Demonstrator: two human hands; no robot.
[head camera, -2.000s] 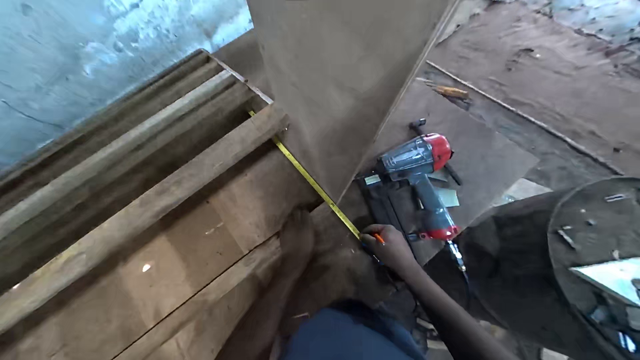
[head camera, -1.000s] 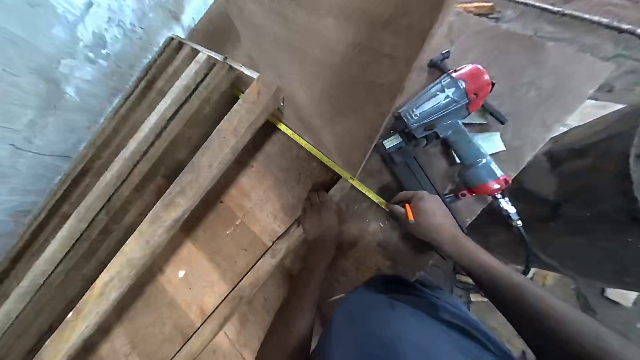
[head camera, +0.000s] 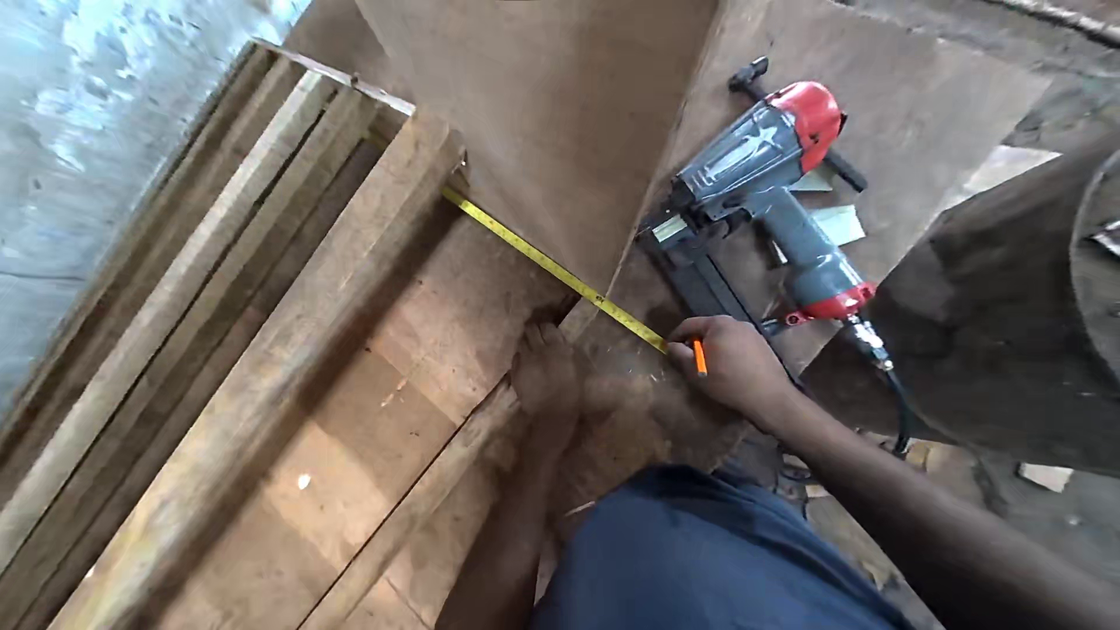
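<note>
My right hand (head camera: 731, 363) grips the near end of a yellow tape measure (head camera: 560, 269), with an orange pencil or marker (head camera: 699, 357) between its fingers. The blade runs up and left, across a wooden strip and the corner of a thin board (head camera: 560, 105), to beneath a thick wooden beam (head camera: 289, 350). My left hand (head camera: 547, 372) rests on the narrow wooden strip (head camera: 420, 503) below the tape; its fingertips are partly in shadow. A grey and red pneumatic nailer or stapler (head camera: 761, 175) lies on a board right of my right hand.
Several wooden bars (head camera: 192, 262) lie side by side at the left, near a bluish wall (head camera: 79, 149). A dark drum-like container (head camera: 989, 306) stands at the right. An air hose (head camera: 901, 411) runs down from the tool, past wood scraps (head camera: 1046, 475) on the ground.
The view has moved closer and turned. My right hand still holds the tape in both earlier frames, and my left hand stays at the wooden strip.
</note>
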